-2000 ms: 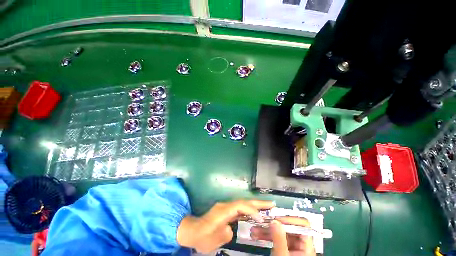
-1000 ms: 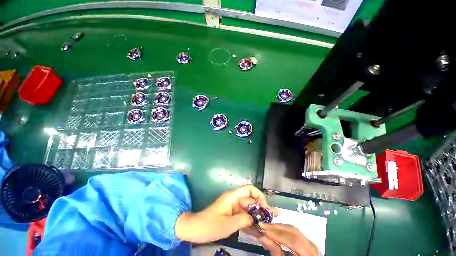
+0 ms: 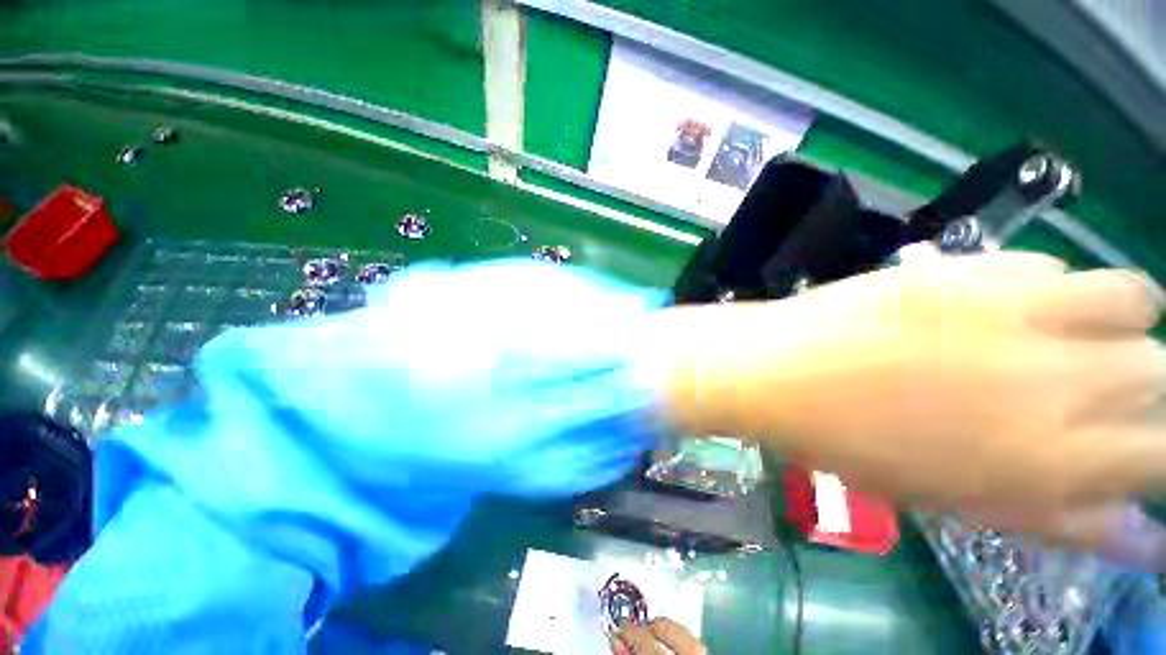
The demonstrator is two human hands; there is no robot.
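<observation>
A round unit with a shiny rim and dark centre point(image 3: 623, 601) is held by the fingertips of my right hand point(image 3: 662, 636) over the white paper point(image 3: 544, 601). Only those fingertips show at the bottom edge. My left hand point(image 3: 997, 371) is large and blurred, reaching across to the right with fingers curled; whether it holds anything cannot be told. My left forearm and hand cover much of the black toggle-clamp fixture point(image 3: 793, 218). Its pale green plate point(image 3: 710, 463) and dark base point(image 3: 684, 518) show below the wrist. Tiny white pieces point(image 3: 671, 559) lie near the base.
A red bin point(image 3: 844, 512) is right of the fixture, beside a filled blister tray point(image 3: 1004, 582). Another red bin point(image 3: 62, 233) is far left. My sleeve partly covers the left blister tray point(image 3: 179, 301). Loose units point(image 3: 412, 225) lie at the back. A black fan point(image 3: 45, 486) is lower left.
My left hand has let go of the unit and swung up and right across the fixture. The unit is now in my right hand over the paper. The camera view has shifted.
</observation>
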